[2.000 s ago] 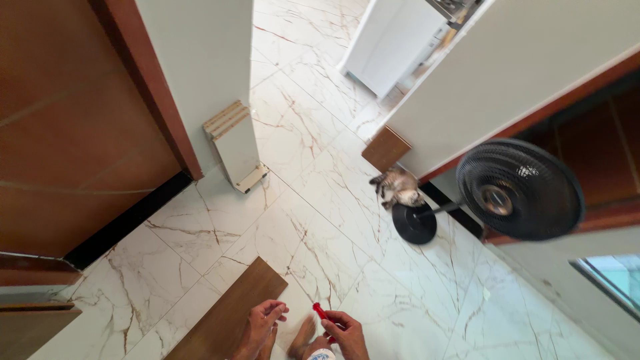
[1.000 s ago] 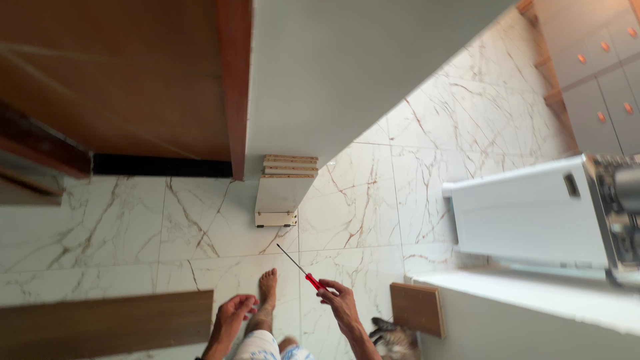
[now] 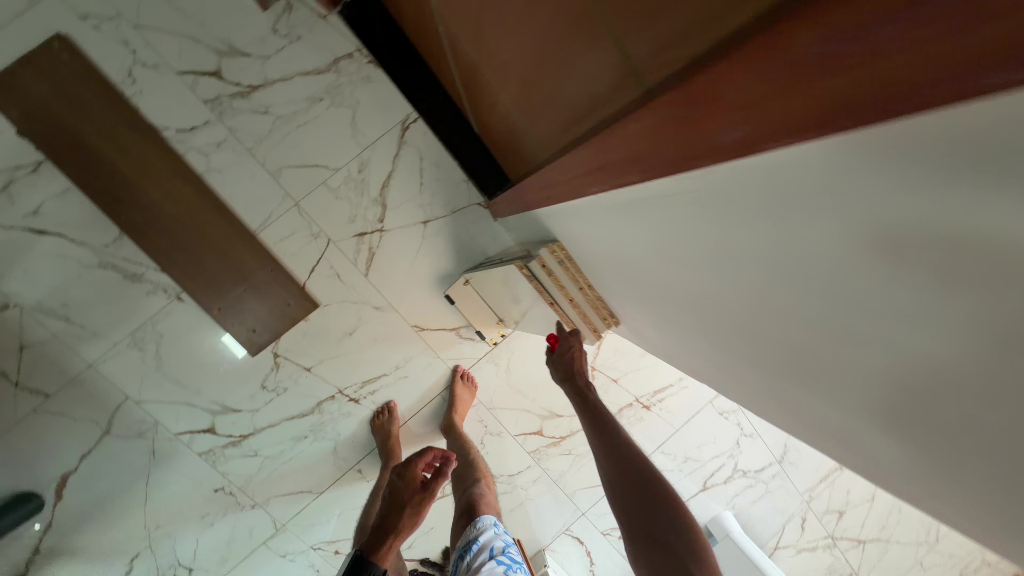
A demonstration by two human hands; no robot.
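Note:
My right hand (image 3: 570, 362) is closed on a screwdriver with a red handle (image 3: 552, 342); its shaft does not show. The hand reaches out beside the raw edges of a stack of white particleboard panels (image 3: 524, 292) that leans at the wall. At the stack's near side is a white panel edge with small dark fittings (image 3: 478, 308). My left hand (image 3: 416, 484) is held above my legs, its fingers curled and thumb near the fingertips, with nothing visible in it.
A brown wooden board (image 3: 160, 192) lies on the marble-patterned tile floor at the left. A brown door (image 3: 544, 72) with a reddish frame stands at the top, beside a white wall (image 3: 800, 280). My bare feet (image 3: 460, 392) are on the tiles. A white object (image 3: 740, 548) shows at the bottom right.
The view has turned strongly. My right hand, with the red-handled screwdriver, has stretched out to the stack of panels. The screwdriver's shaft, seen a second ago, is now hidden.

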